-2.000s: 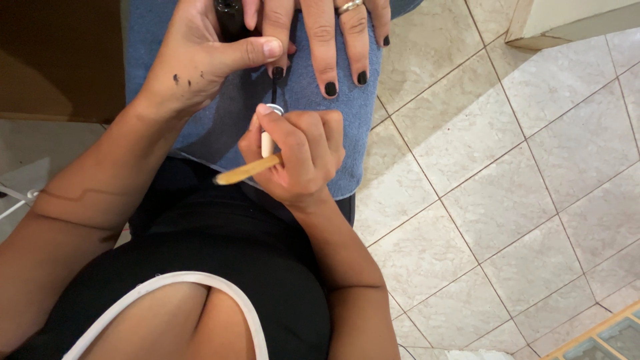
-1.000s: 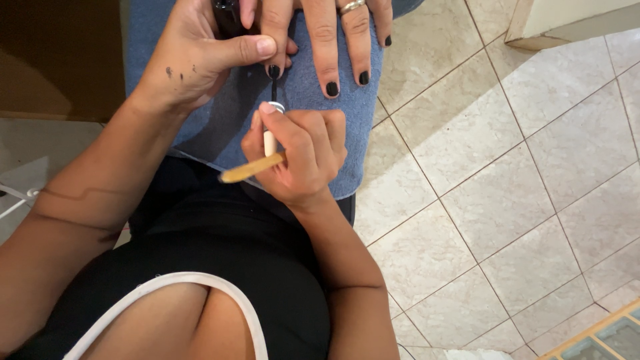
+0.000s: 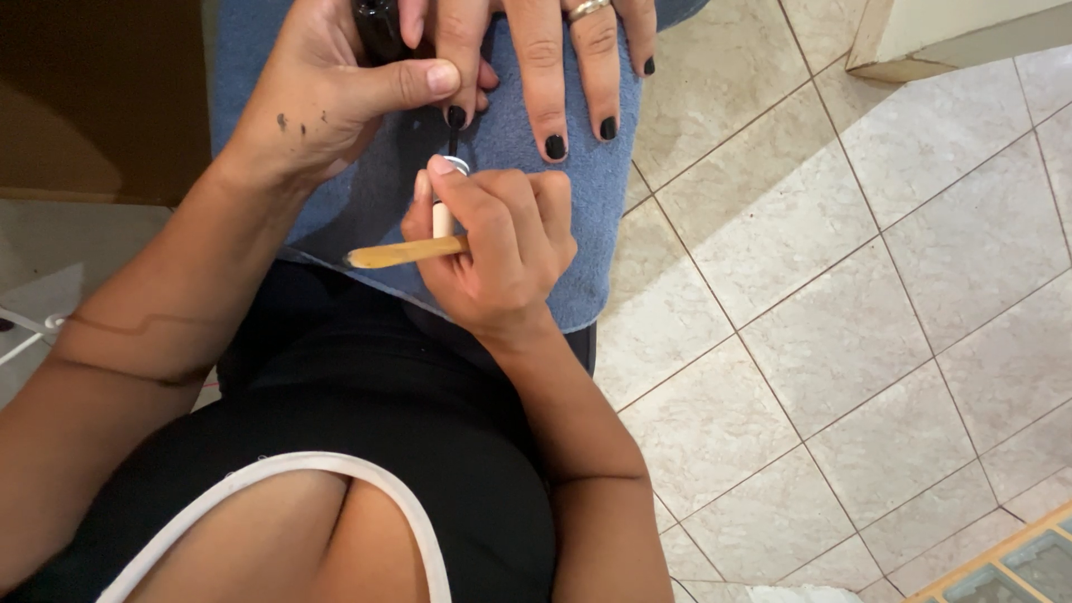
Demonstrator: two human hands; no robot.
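Observation:
My left hand (image 3: 335, 92) grips another person's finger, its thumb pressed on that finger, and also holds a dark nail polish bottle (image 3: 378, 32) at the top edge. My right hand (image 3: 502, 243) pinches the white cap (image 3: 443, 219) of a nail polish brush (image 3: 454, 142), whose tip is at a black-painted nail (image 3: 455, 116). A wooden stick (image 3: 406, 252) lies across the same right hand and sticks out to the left. The other person's hand (image 3: 544, 59) rests on a blue towel (image 3: 586, 226), with black polish on the visible nails and a ring (image 3: 588, 9) on one finger.
The blue towel covers my lap. Tiled floor (image 3: 829, 368) spans the right side. A pale furniture corner (image 3: 888, 50) is at upper right, a wood-edged tray with compartments (image 3: 997, 561) at lower right, a brown panel (image 3: 100, 100) at upper left, and a white wire (image 3: 29, 339) at left.

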